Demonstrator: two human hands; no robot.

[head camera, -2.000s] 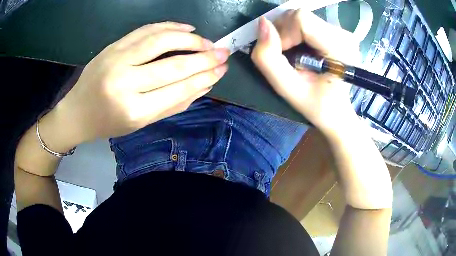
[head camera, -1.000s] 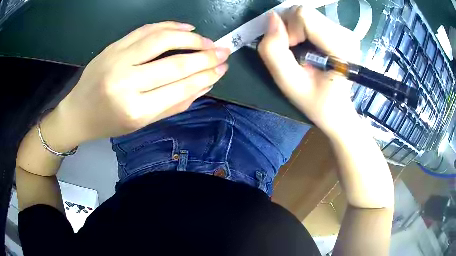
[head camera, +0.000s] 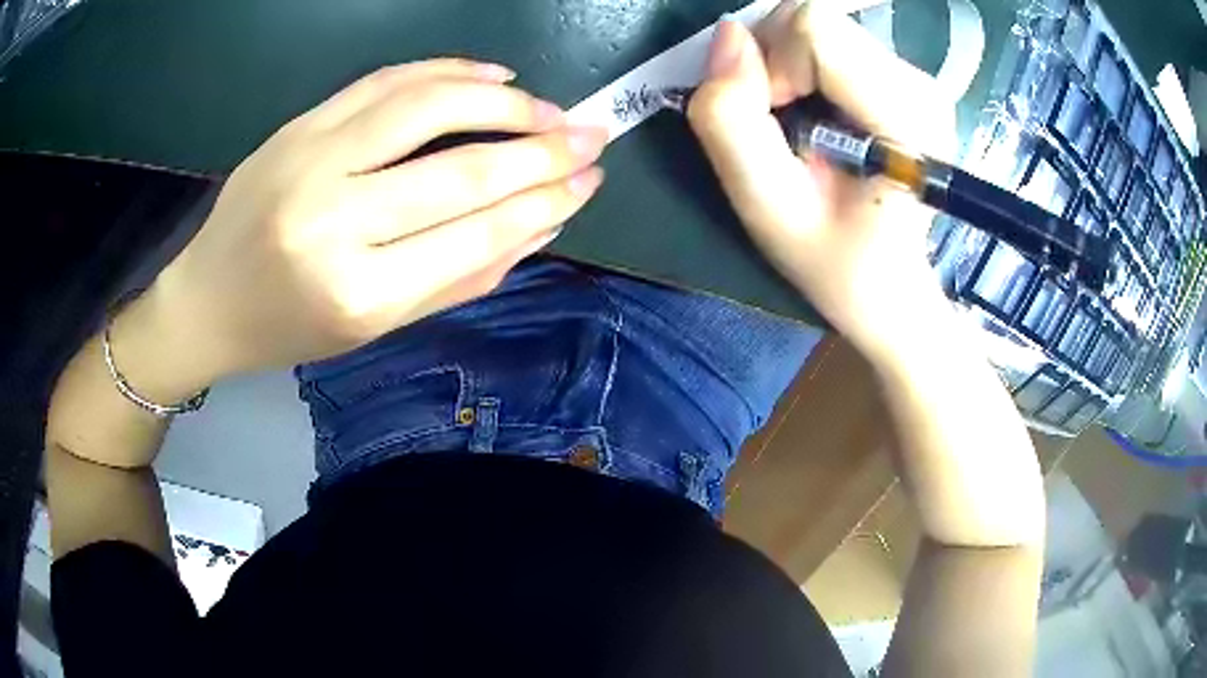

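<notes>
A long white paper strip (head camera: 675, 69) lies slanted on the dark green bench, with small dark written marks near its lower left end. My left hand (head camera: 384, 212) presses that end with its fingertips, fingers together and flat. My right hand (head camera: 807, 159) holds a thick black marker pen (head camera: 980, 201) with a pale label and an orange-brown band. The pen's tip touches or almost touches the strip just right of the marks. The strip's upper right part is partly hidden by my right hand.
A clear lens tray (head camera: 1085, 186) with rows of black-framed squares lies right of my right hand. A loop of white strip (head camera: 964, 50) lies beside it. Clear plastic shows at the top left. The bench (head camera: 331, 33) ends above my lap.
The written marks on the strip have grown in number towards the right. My right hand and the pen have shifted slightly right. My left hand has stayed in place.
</notes>
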